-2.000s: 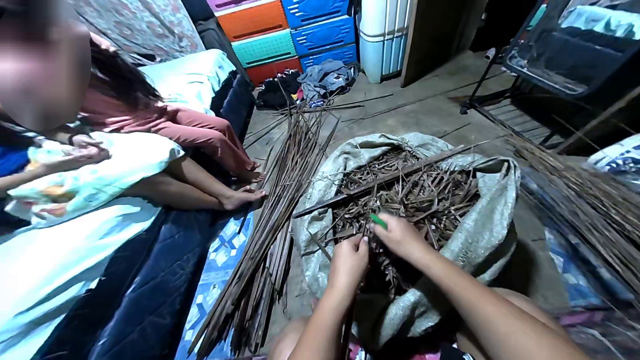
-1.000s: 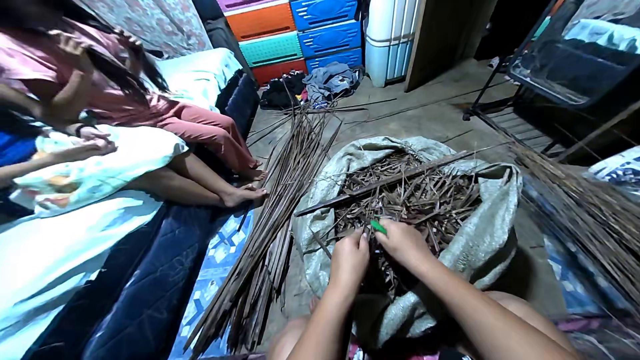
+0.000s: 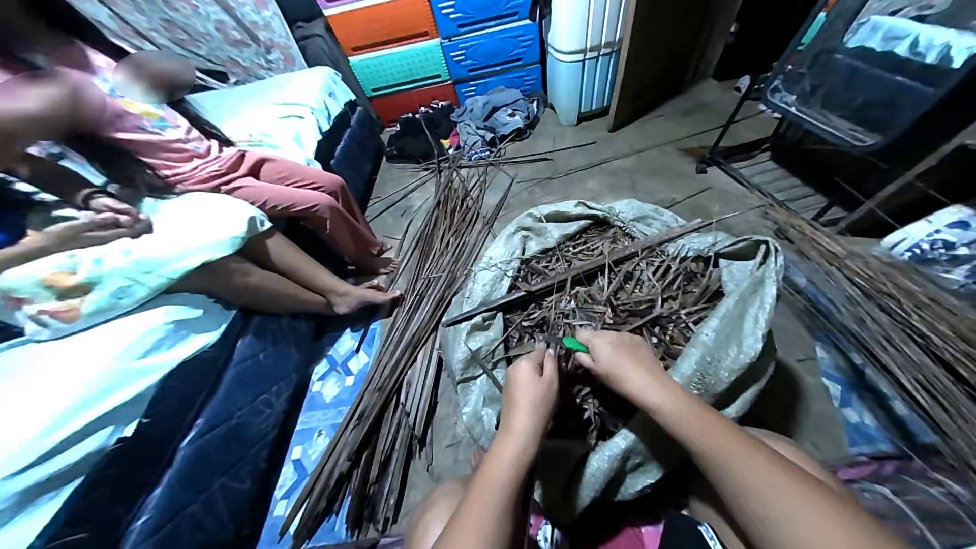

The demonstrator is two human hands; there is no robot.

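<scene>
My right hand (image 3: 621,364) grips a green-handled knife (image 3: 576,345), its short dark blade pointing left. My left hand (image 3: 530,385) is closed close beside the blade and pinches a dark dried leaf strip, mostly hidden by the fingers. Both hands are over a pale woven sack (image 3: 709,354) with its rim rolled outward. Short brown leaf scraps (image 3: 610,293) fill the sack. A long dried strip (image 3: 572,280) lies slantwise across its opening. Left of the sack, a bundle of long dried leaf strips (image 3: 412,320) lies on the floor.
Two people sit at left on a dark mattress (image 3: 206,427), their bare feet by the bundle. More long thin stalks (image 3: 884,297) lie at right, near a black-framed crib (image 3: 823,114). Clothes (image 3: 496,118) are heaped before colored plastic drawers (image 3: 400,72).
The seated person in pink has lowered the hands that were raised near the hair one second ago. My hands stay close together over the sack.
</scene>
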